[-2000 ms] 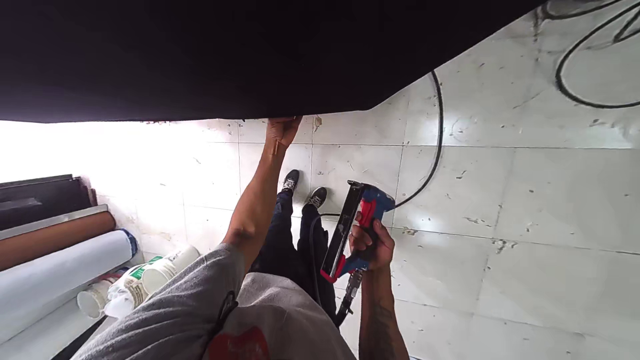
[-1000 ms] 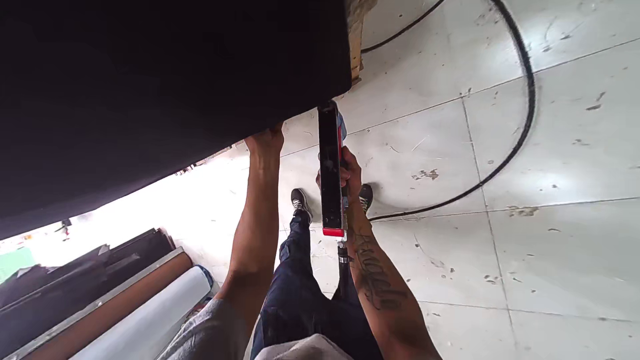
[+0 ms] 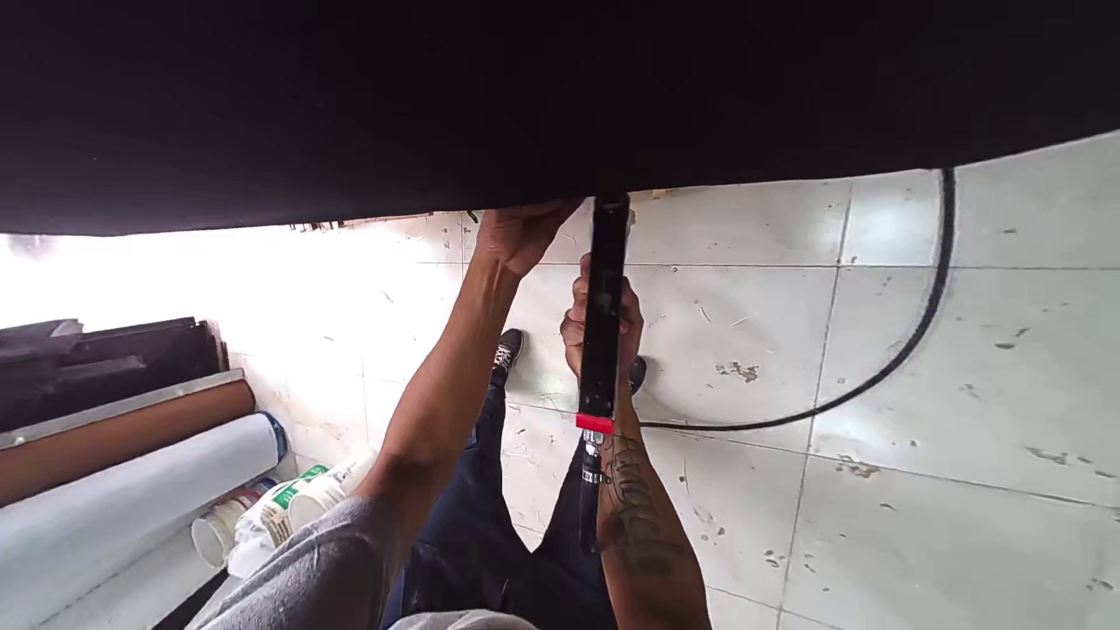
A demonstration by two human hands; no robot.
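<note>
Black fabric [image 3: 525, 96] covers a large piece across the top of the view. My left hand [image 3: 528, 234] is at its lower edge, the fingertips hidden under or behind the fabric, so its grip is not clear. Just to the right, my right hand [image 3: 604, 319] is closed around a pneumatic staple gun [image 3: 604, 306], black with a red end cap. The gun stands lengthwise in view, its far end at the fabric's edge. An air fitting [image 3: 592, 459] joins its near end.
A black air hose [image 3: 910, 346] curves over the tiled floor [image 3: 945, 385] at the right. Rolls of brown material [image 3: 131, 433] and white material [image 3: 157, 486] lie at the left, near plastic tubs [image 3: 219, 534] and folded black sheets [image 3: 140, 359]. My shoes are below the hands.
Two seconds ago the staple gun was held lower, away from the fabric; one second ago its end was at the edge, as now. The view has swung relative to the black piece.
</note>
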